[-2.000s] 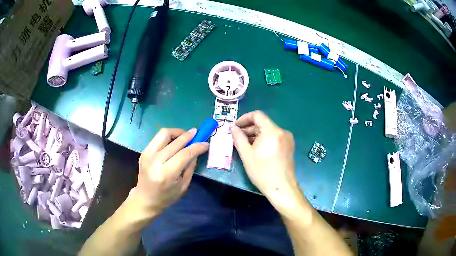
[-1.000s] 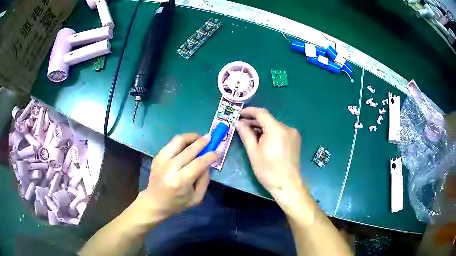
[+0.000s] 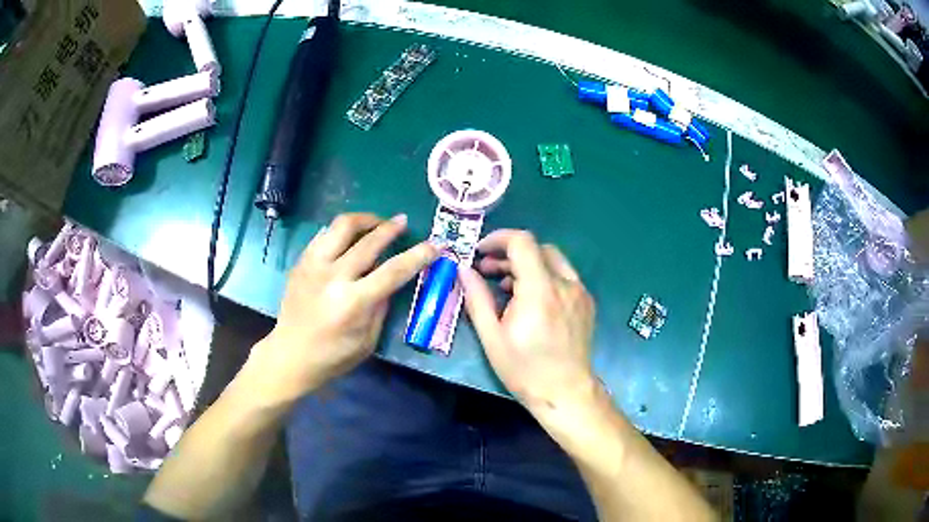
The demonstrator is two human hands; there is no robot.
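The pink housing half (image 3: 469, 171) lies on the bench, round spoked head away from me, open handle toward me. A small circuit board (image 3: 455, 230) sits at its neck. A blue battery cell (image 3: 432, 306) lies lengthwise in the handle. My left hand (image 3: 341, 291) is at the handle's left with fingers spread, its index fingertip at the board's lower edge near the cell's top. My right hand (image 3: 535, 306) is at the handle's right, thumb and fingertips at the housing edge beside the cell's upper end. Whether it pinches something small there is hidden.
An electric screwdriver (image 3: 297, 112) and cord lie left. Behind are a PCB panel (image 3: 392, 87), a green board (image 3: 556, 160) and blue cells (image 3: 652, 124). A single board (image 3: 648, 316), handle covers (image 3: 808, 367) and a plastic bag (image 3: 866, 296) are right. Bulk housings (image 3: 107, 357) fill the left.
The blue cell has gone from my left fingers to lying in the handle. My left hand has opened and its index finger has moved up to the board. My right hand stays at the housing edge.
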